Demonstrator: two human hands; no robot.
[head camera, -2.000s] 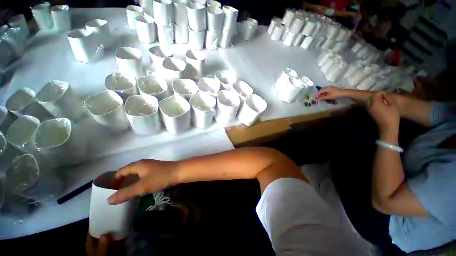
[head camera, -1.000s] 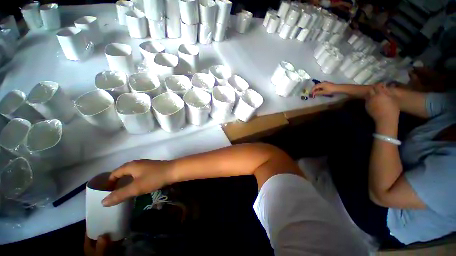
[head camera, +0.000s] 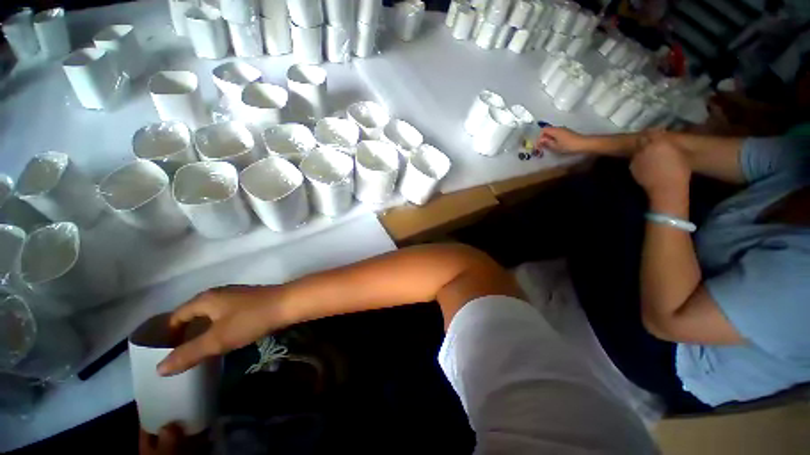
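Observation:
A white hollow cup (head camera: 167, 391) stands upright above my lap at the lower left. My right hand (head camera: 222, 324) grips its upper rim, with the thumb outside and the fingers at the open mouth. My left hand (head camera: 166, 439) is at the cup's lower end; only some fingertips show and the rest is cut off by the bottom edge. Film-wrapped white cups (head camera: 276, 193) stand in rows on the white-covered table (head camera: 337, 238) in front.
A black stick-like tool (head camera: 103, 359) lies near the table edge, left of the cup. Brown board (head camera: 440, 216) runs along the table edge. More bagged cups (head camera: 40, 253) stand at the left. At right a person's forearm (head camera: 672, 275) is near small coloured items (head camera: 527, 149).
The table, the cups on it and the other person have shifted left and slightly up in the picture. Both hands remain on the same cup, which also sits a little further left.

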